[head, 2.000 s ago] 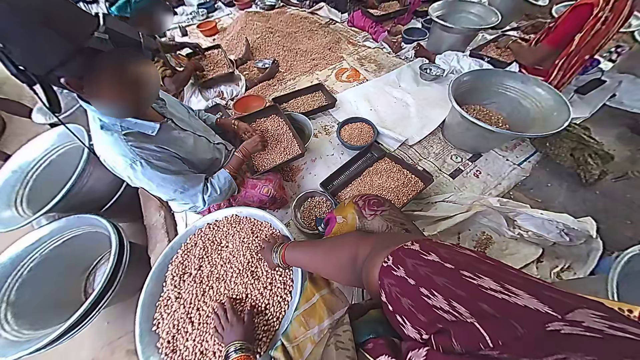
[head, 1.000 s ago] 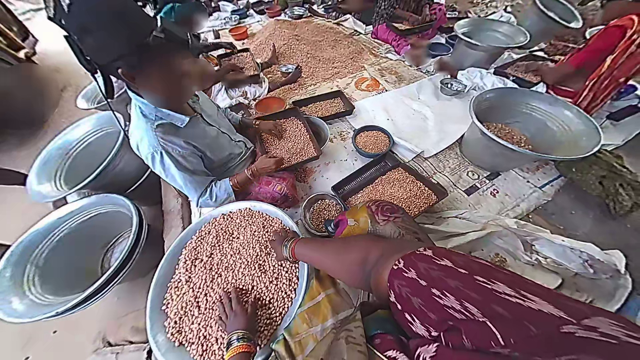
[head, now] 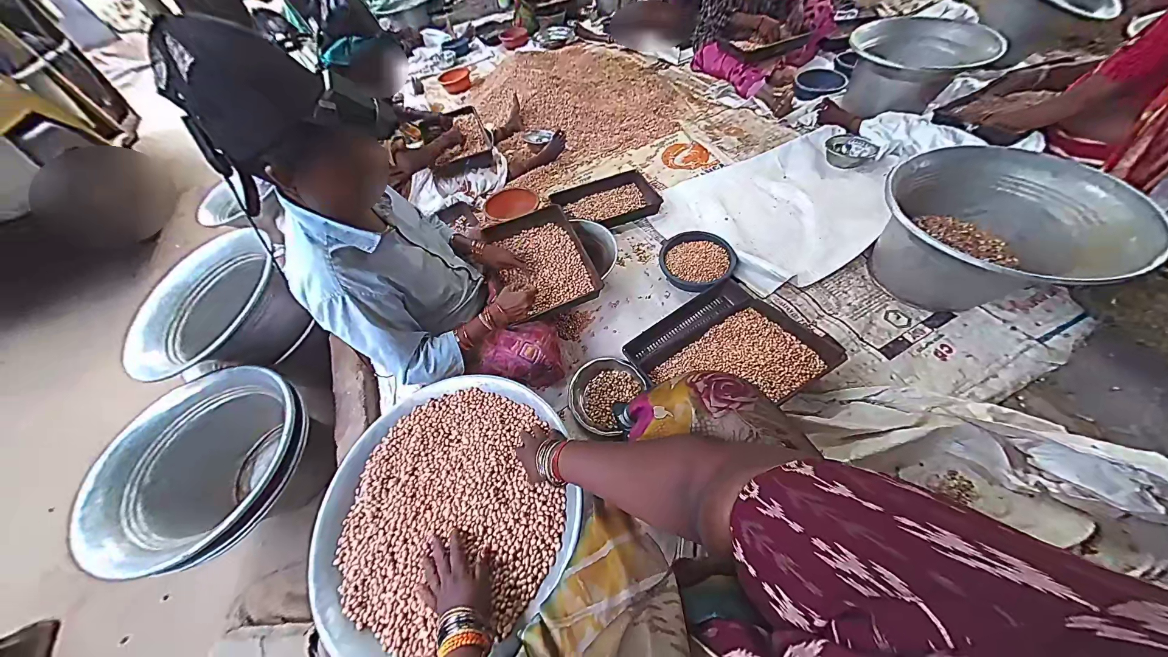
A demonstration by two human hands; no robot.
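A wide metal basin (head: 321, 557) is heaped with pinkish-brown nuts, which look like peanut kernels (head: 456, 456). My left hand (head: 456, 577), with bangles at its wrist, lies palm down on the heap near the basin's lower edge, its fingers spread. Higher up, by the right rim, my right hand (head: 534, 452) rests on the kernels, its fingertips partly hidden among them. Neither hand visibly grips anything. Beside the basin stand a small metal bowl of kernels (head: 610, 398) and a black plastic tray (head: 680, 327) part filled with kernels.
Close by on the left, a person (head: 365, 283) handles kernels in a dark tray (head: 593, 265). Metal tubs (head: 100, 511) stand at the left, and a large metal tub (head: 940, 265) at the right. A small blue-rimmed bowl (head: 698, 285) and a big nut pile (head: 584, 100) lie beyond.
The view has shifted a little. The neighbouring person's hands have moved over their tray. My hands remain on the kernels in the basin.
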